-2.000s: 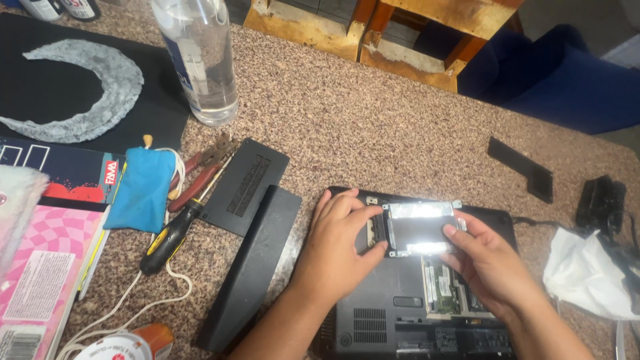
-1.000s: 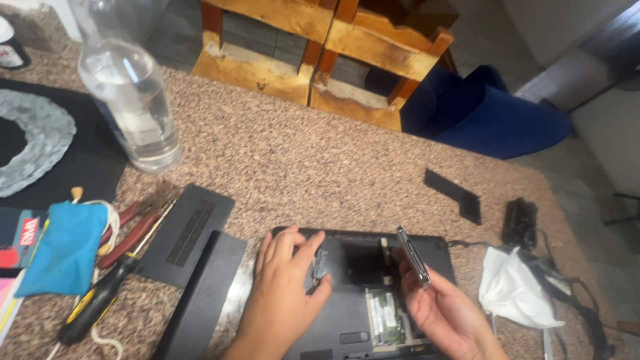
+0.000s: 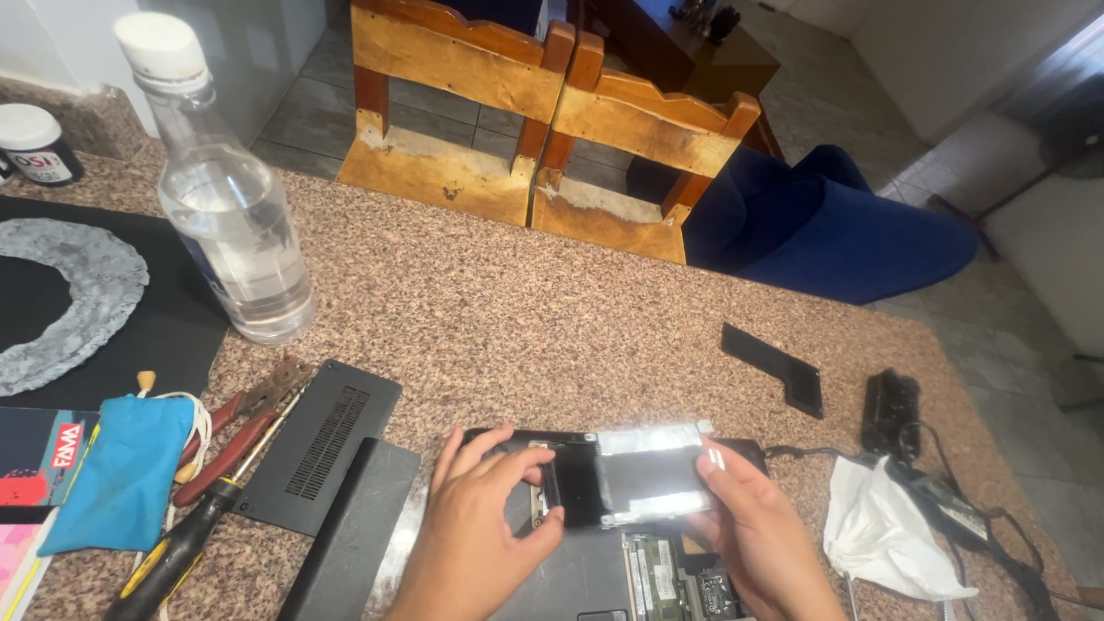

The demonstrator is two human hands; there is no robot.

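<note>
An upturned laptop [image 3: 569, 569] lies on the granite-look counter, its underside uncovered at a bay where a memory module [image 3: 662, 580] shows. My right hand [image 3: 759, 526] grips a hard drive in a metal caddy [image 3: 651, 473] by its right end, above the laptop's far part. My left hand [image 3: 487, 517] rests over the laptop, thumb and fingers around a small connector piece [image 3: 542, 487] at the left end of the drive bay; whether it pinches the piece I cannot tell.
Left of the laptop lie a battery [image 3: 354, 535], a vented cover [image 3: 323, 448], a screwdriver [image 3: 185, 539], red-handled pliers [image 3: 228, 431] and a blue pouch [image 3: 125, 474]. A clear bottle [image 3: 246, 241] stands behind. Rightward are a small cover [image 3: 776, 366], white tissue [image 3: 888, 535] and a power adapter [image 3: 893, 410].
The drive caddy, edge-on in my right hand one second ago, now lies flatter with its broad face showing, nearer my left hand. My left hand stays at the bay's left end.
</note>
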